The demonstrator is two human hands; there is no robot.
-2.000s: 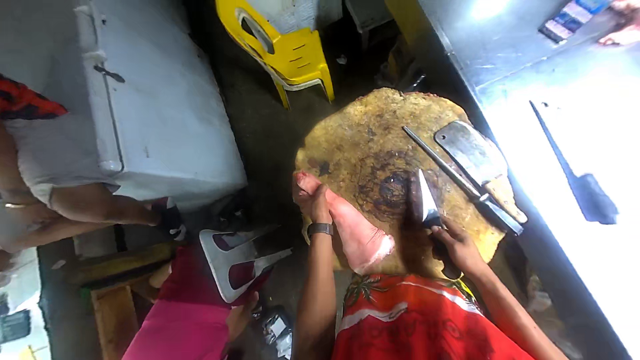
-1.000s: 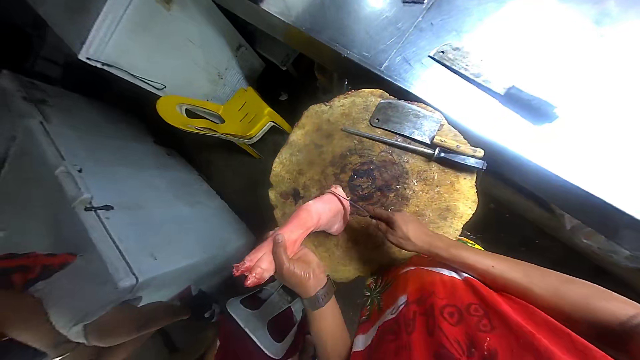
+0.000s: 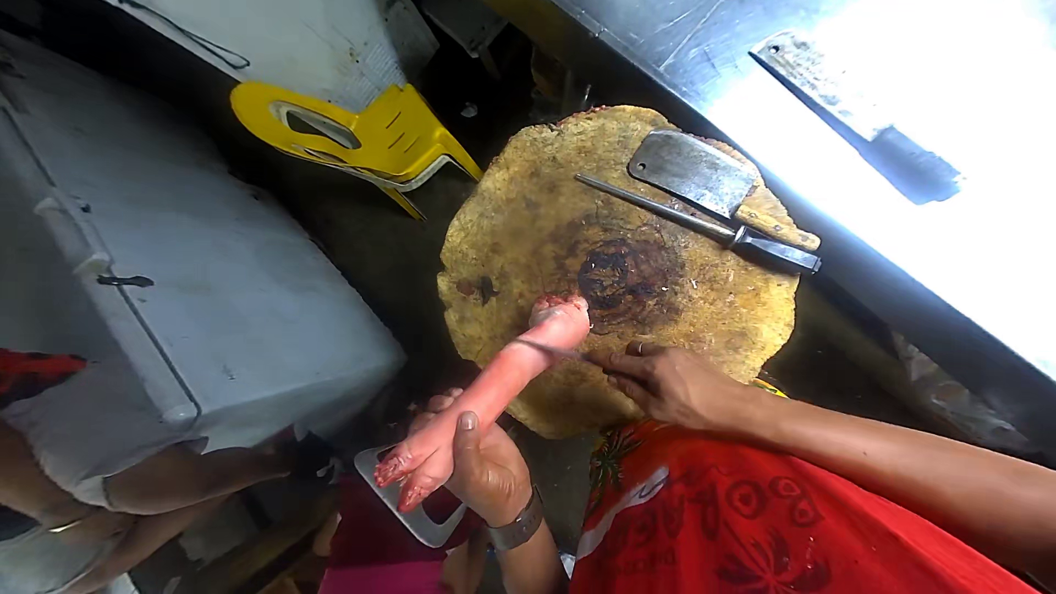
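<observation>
My left hand [image 3: 487,466] grips a skinned-looking pink animal foot [image 3: 499,384], a trotter, near its split toes. The cut end of the foot rests over a round wooden chopping block [image 3: 511,223]. My right hand [image 3: 660,379] is closed around a knife, its handle hidden in the fingers, and the thin blade [image 3: 551,350] lies across the upper part of the foot. On the block's far right side lie a cleaver [image 3: 691,172] with a wooden handle and a sharpening steel [image 3: 660,209] with a dark handle, side by side.
A metal table [image 3: 825,157] runs along the right, with another cleaver [image 3: 825,78] on it. Beyond the block at the left stands a yellow plastic chair [image 3: 404,136]. A large chest freezer [image 3: 247,305] is at the left. Other people sit or stand at the lower left, near a pale chair [image 3: 437,528].
Two seconds ago the foot lay on the block with the knife apart from it; now the foot is raised at its toe end and the blade is against it. The view has turned.
</observation>
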